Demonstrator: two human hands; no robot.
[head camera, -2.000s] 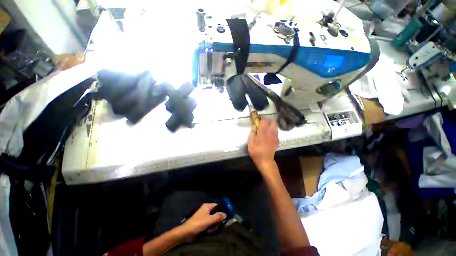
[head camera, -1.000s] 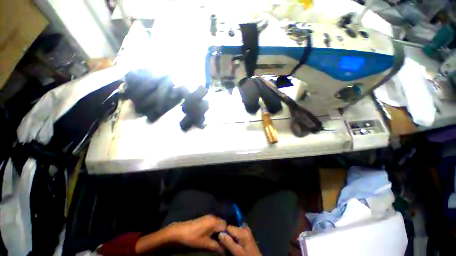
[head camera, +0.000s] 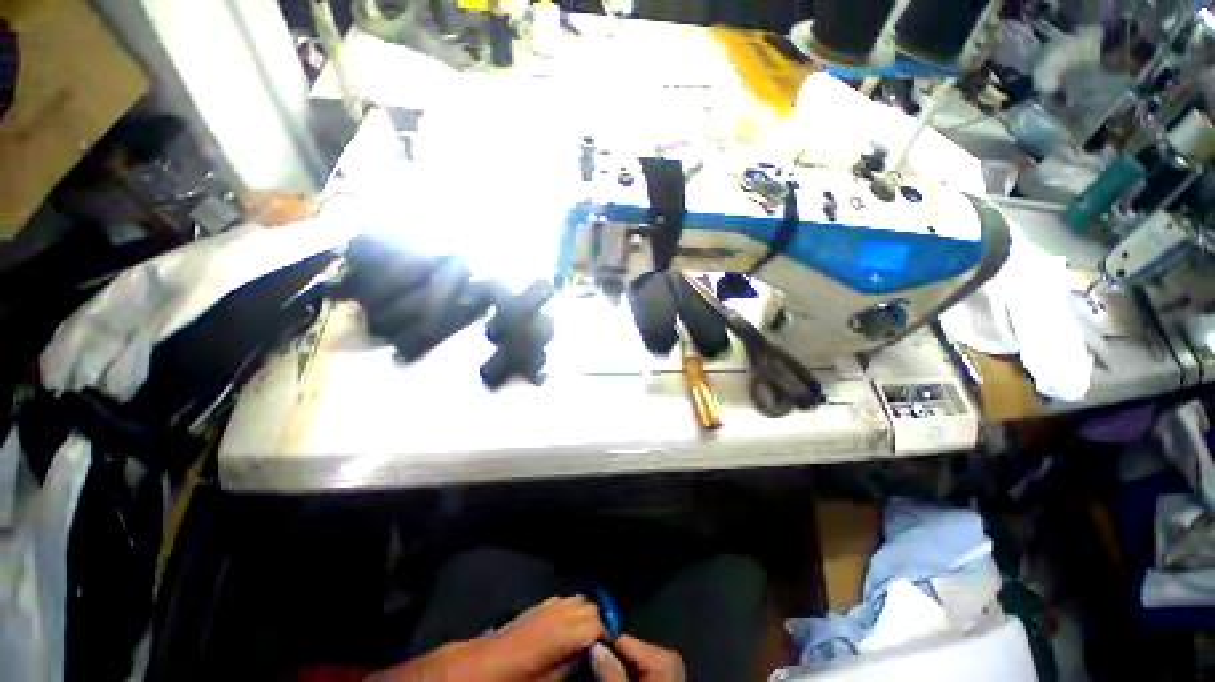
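My left hand (head camera: 540, 640) and my right hand (head camera: 649, 660) are together low in the view, over the lap, cut off partly by the bottom edge. A blue tool part (head camera: 608, 612), likely thread snips, shows between them. Something dark sits between the fingertips, too hidden to tell its shape. An amber-handled tool (head camera: 702, 392) lies on the table, its shaft toward the dark rounded pieces (head camera: 677, 315) by the needle area. Dark-handled shears (head camera: 781, 378) lie just right of it.
The white table (head camera: 440, 446) carries a dark fabric pile (head camera: 416, 300) at left and the white-blue sewing machine (head camera: 853, 253). A small parts tray (head camera: 929, 413) is at right. Light-blue and white cloth (head camera: 933, 560) is lower right; garments (head camera: 120, 533) hang at left.
My right hand has let go of the amber-handled tool, left it on the table, and come down beside my left hand. The head view has shifted, showing more behind the machine.
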